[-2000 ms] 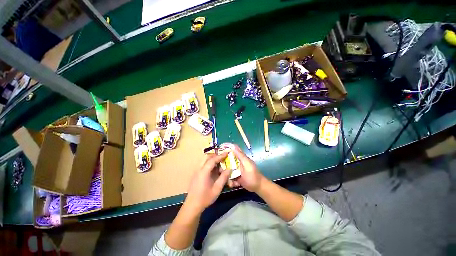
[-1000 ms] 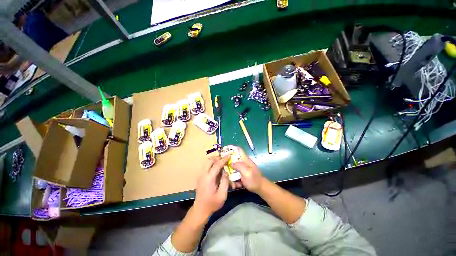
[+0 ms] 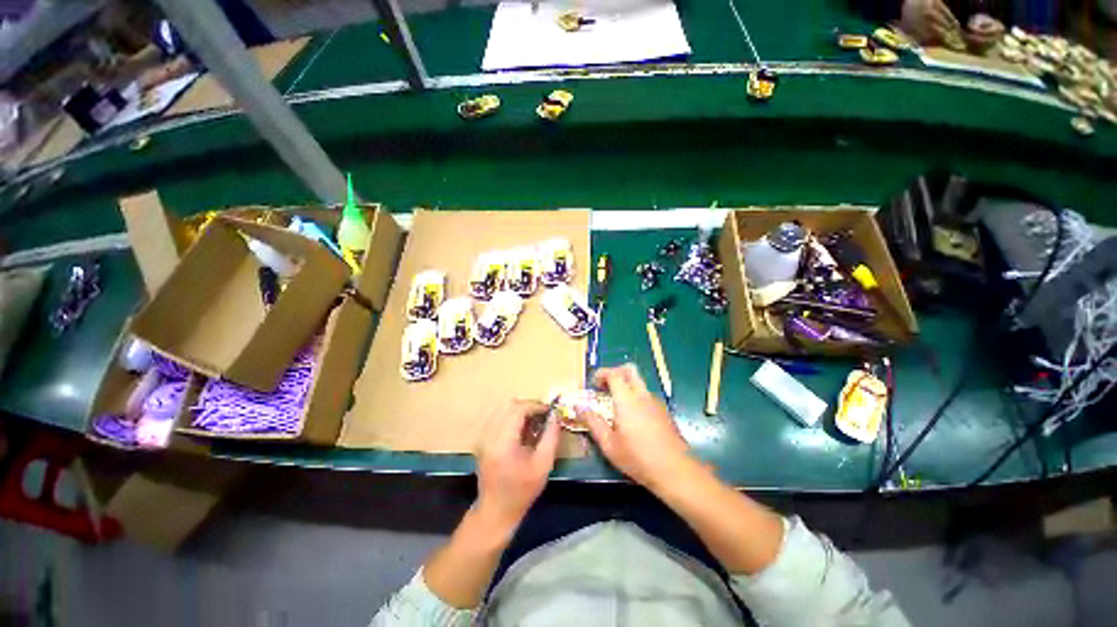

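Note:
My right hand (image 3: 637, 429) is closed on a part-built unit (image 3: 584, 409) with a white rim and yellow inside, held over the bench side edge of the cardboard. My left hand (image 3: 516, 458) is at the unit's left side, with a small dark component (image 3: 535, 424) between thumb and fingers. The fingers hide most of the unit. Several similar housing units (image 3: 456, 325) lie in two rows on the cardboard sheet (image 3: 478, 410), and one tilted unit (image 3: 568, 311) lies near its right edge.
Two wooden-handled tools (image 3: 714, 377), a white block (image 3: 788, 392) and another unit (image 3: 861, 405) lie at right. A parts box (image 3: 909, 321) stands behind them. Cartons (image 3: 321, 404) stand at left. Cables (image 3: 1078, 245) are far right. A person's hand (image 3: 931, 22) shows across the conveyor (image 3: 661, 141).
The view has turned, so the bench appears shifted and more of the far side shows. My left hand has moved slightly away from the unit, and the dark component now shows in its fingers.

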